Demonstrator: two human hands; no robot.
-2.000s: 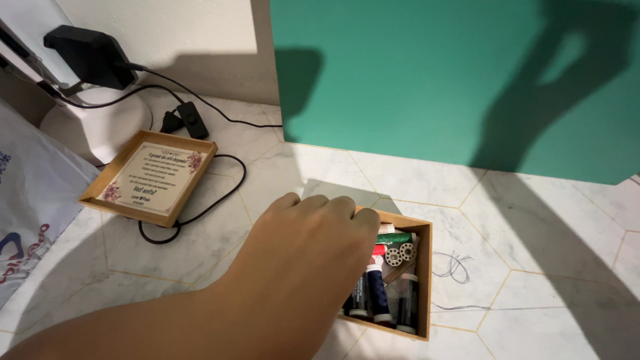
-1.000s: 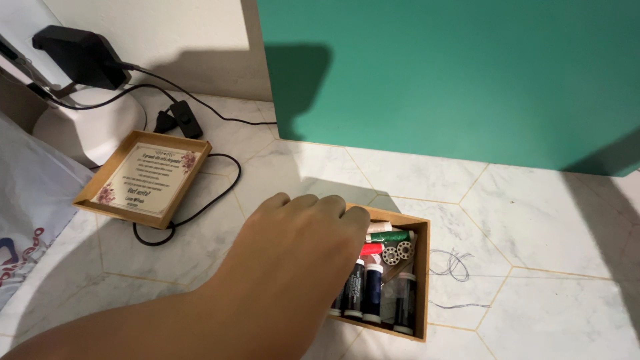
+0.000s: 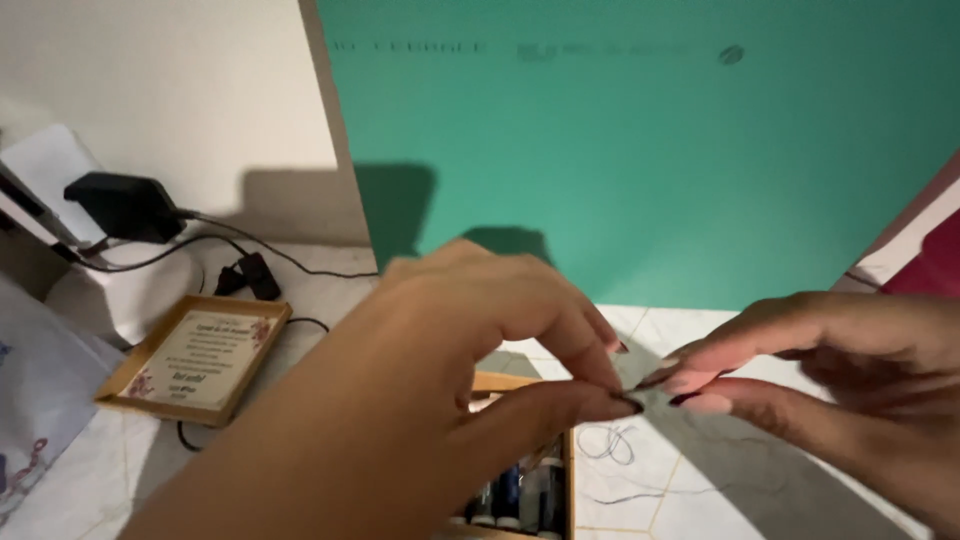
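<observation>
My left hand (image 3: 480, 345) reaches across the middle of the view, thumb and forefinger pinched on a tiny, thin dark item that is too small to name. At the right, my right hand (image 3: 817, 375) holds its thumb and forefinger close together at the same item, nearly touching the left fingertips. Below the left hand lies an open wooden box (image 3: 571, 480), partly hidden, with dark thread spools (image 3: 508, 499) in it. Loose dark thread (image 3: 606, 444) lies curled on the marble-patterned surface to the right of the box.
A wooden lid with a printed card (image 3: 199, 360) lies at the left, over a black cable. Behind it are a black adapter (image 3: 127, 206) and an inline switch (image 3: 259, 276). A large green board (image 3: 600, 165) stands at the back. A whitish plastic bag (image 3: 45, 405) is at the left edge.
My left hand has lifted from the box and now pinches a tiny thin item. My right hand has come into view. The view has tilted up somewhat.
</observation>
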